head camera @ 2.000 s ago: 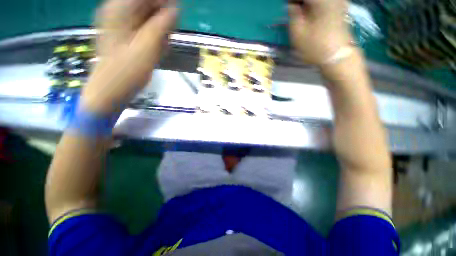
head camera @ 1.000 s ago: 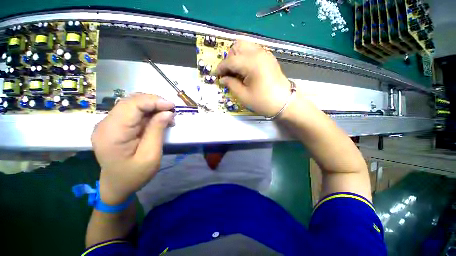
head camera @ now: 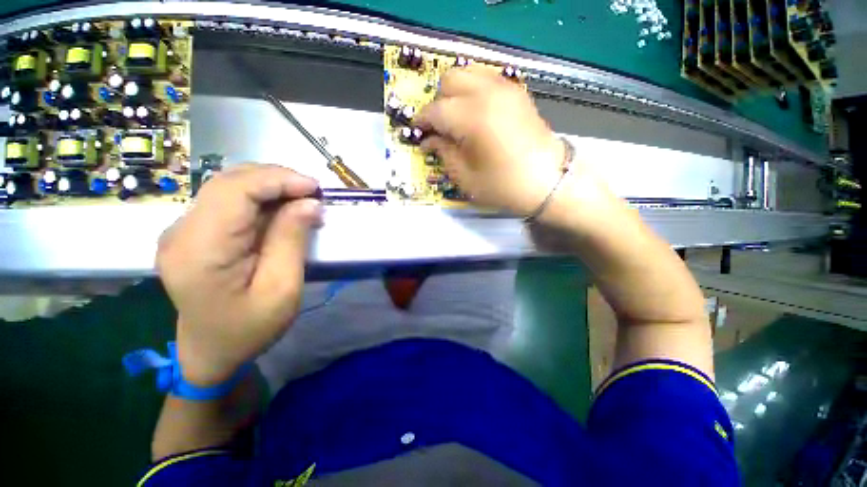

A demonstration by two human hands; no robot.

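A tan-yellow circuit board panel lies across the conveyor rails, with small dark, pale-topped capacitors on it. My right hand is over the panel, fingertips bent down at the capacitors; the hand covers much of the board, and whether it grips a part cannot be told. My left hand is left of the panel over the near rail, thumb and fingertip pinched close together; a part between them cannot be made out. It wears a blue wrist strap.
A fuller panel with yellow-topped transformers lies on the rails at left. A screwdriver lies under the conveyor between the panels. Stacked panels and loose white parts are on the green mat at back right.
Since the blurred earliest frame, both hands have come down from the mat to the conveyor. In the last second, my right hand shifted slightly over the panel and my left hand moved slightly left.
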